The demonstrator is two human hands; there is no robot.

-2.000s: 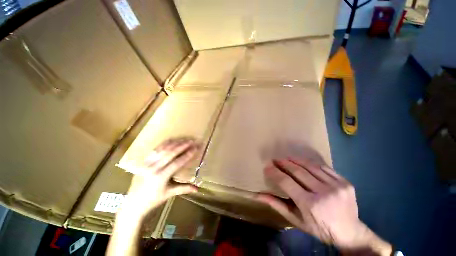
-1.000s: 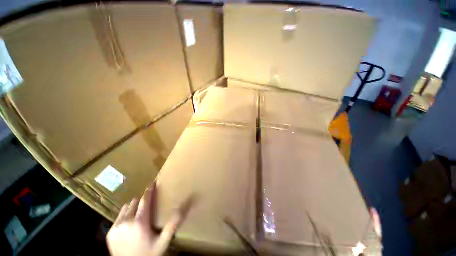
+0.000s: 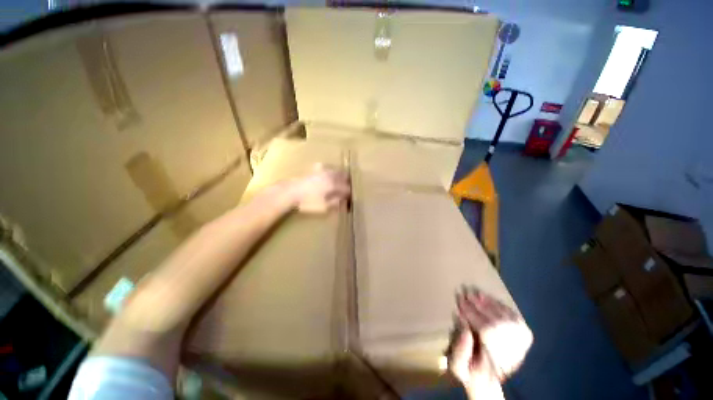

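A large brown carton [image 3: 406,258] stands in front of me with its top flaps folded inward and meeting at a central seam. My left arm reaches across the left flap. My left hand [image 3: 322,190] is at the far part of the seam, with its fingertips at the dark gap; whether it grips a flap edge cannot be told. My right hand [image 3: 486,332] is blurred, fingers bent, over the carton's near right corner. Whether it holds anything cannot be told.
Tall brown cartons [image 3: 180,117] stand at the left and a paler one [image 3: 422,78] behind. A yellow pallet truck [image 3: 477,187] is beyond the right side. Brown boxes [image 3: 637,273] lie on the floor at right. A red object [image 3: 542,137] stands by the far wall.
My left hand has moved from the carton's near left edge forward to the far seam. My right hand has come further into view at the near right corner. The view has shifted right.
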